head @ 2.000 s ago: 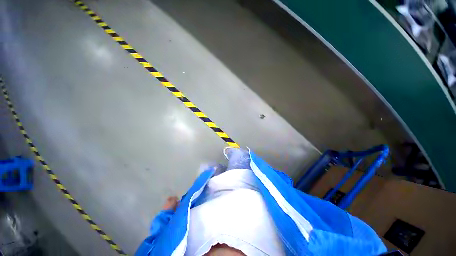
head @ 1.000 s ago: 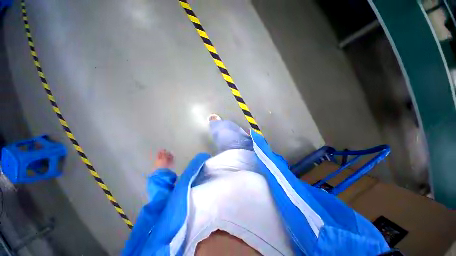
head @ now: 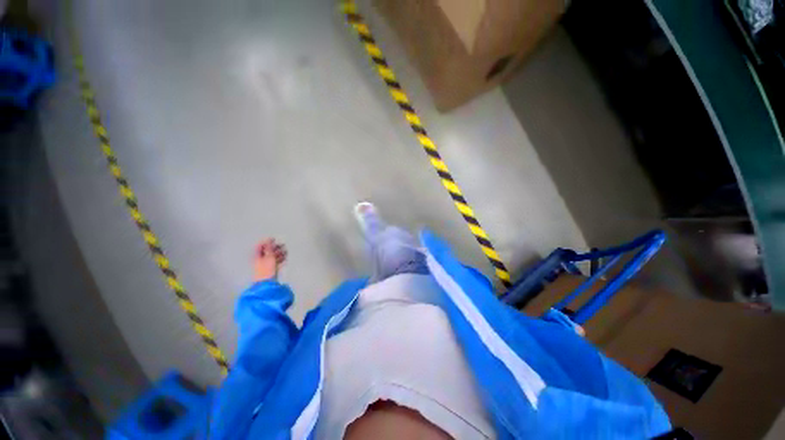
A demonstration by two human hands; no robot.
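My left hand [head: 270, 252] hangs over the floor at the left of my body, empty, with its fingers loosely bent. Only a sliver of my right hand [head: 579, 329] shows at the blue sleeve cuff, beside the blue tubular handle [head: 618, 277] of a hand truck; its fingers are hidden, so its hold cannot be told. A large brown carton [head: 740, 344] with a dark logo panel lies at the lower right, behind the handle.
Another brown carton [head: 439, 51] stands on the floor ahead, right of the yellow-black tape [head: 422, 133]. A green-topped bench [head: 732, 120] curves along the right. Blue plastic stools stand at upper left [head: 24, 67] and lower left [head: 159, 411].
The carton ahead has come into view at the top. The earlier left stool has moved down the picture and another shows at upper left. The handle and its carton keep beside me.
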